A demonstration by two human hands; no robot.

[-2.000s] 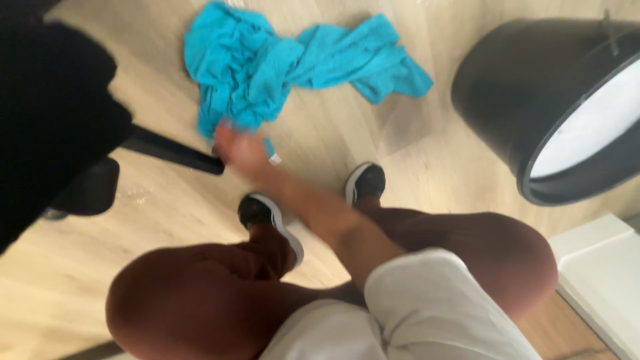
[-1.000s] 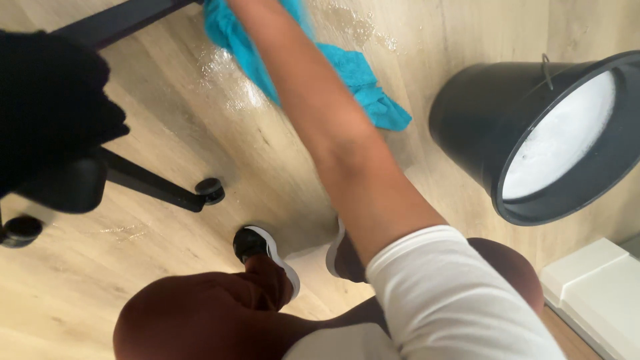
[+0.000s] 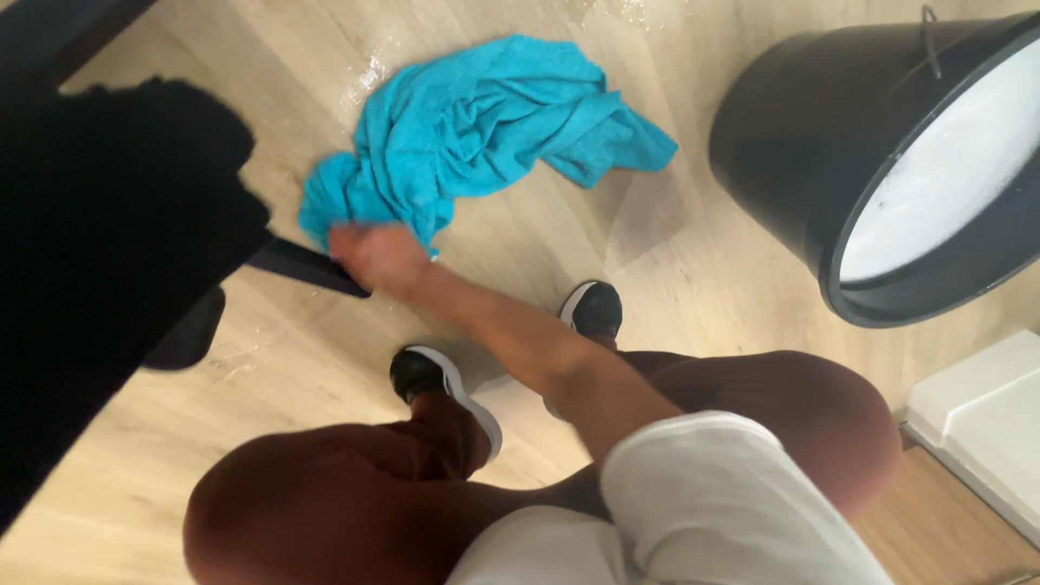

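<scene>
A crumpled turquoise cloth [image 3: 487, 122] lies on the wood-look floor [image 3: 504, 244], which shows wet, shiny patches above and to the left of it. My right hand [image 3: 380, 256], blurred by motion, is closed on the cloth's lower left end, beside a black leg of the chair. My left hand is out of view. At the right, a dark bucket [image 3: 780, 146] holds white, foamy liquid [image 3: 951, 171].
Black chair parts [image 3: 106, 219] fill the left side, with a dark leg [image 3: 309, 266] reaching toward my hand. My shoes [image 3: 597, 309] stand below the cloth. White moulding [image 3: 983, 414] runs along the lower right.
My right hand has come back nearer my feet from the top of the view one second ago, bringing the cloth with it. The bucket stays at the right.
</scene>
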